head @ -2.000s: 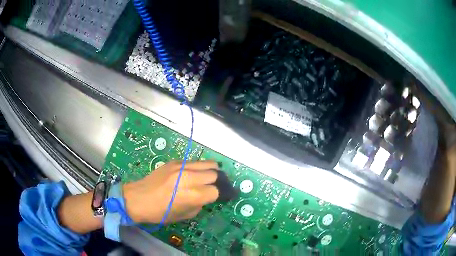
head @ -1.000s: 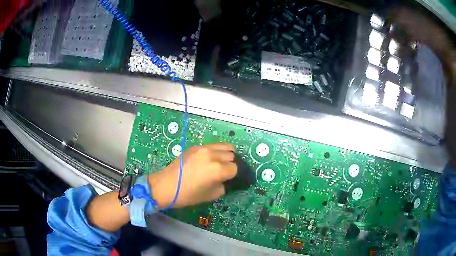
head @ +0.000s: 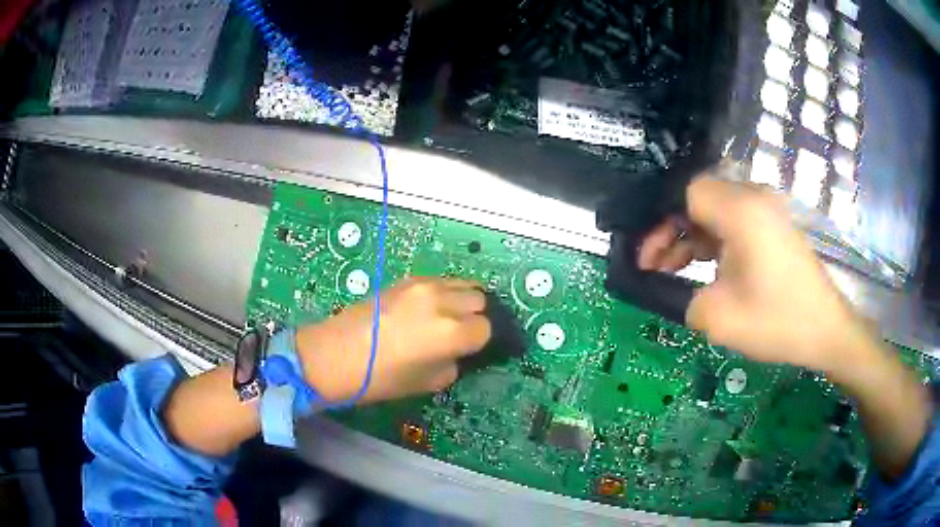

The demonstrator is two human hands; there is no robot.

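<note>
Green circuit boards (head: 618, 412) with white circles lie side by side in front of me. My left hand (head: 402, 340), black cots on its fingertips, is curled low over the left board, beside two white circles. Its fingertips are dark and I cannot see anything between them. My right hand (head: 763, 273), also with black cots, is over the back edge of the boards and the rail, thumb and fingers bent towards each other. A bright whitish patch shows between them; blur hides whether it is a held part or the rail behind.
Behind the metal rail (head: 464, 185) are a bin of small white pieces (head: 309, 103), a bin of dark components with a white label (head: 590, 113), and a clear tray of silver-white blocks (head: 814, 93). Grey trays (head: 170, 46) stand far left. A blue cord (head: 382, 226) crosses my left hand.
My right hand has come from the silver-white block tray at the far right, down and left to the boards. My left hand stays at about the same place on the board.
</note>
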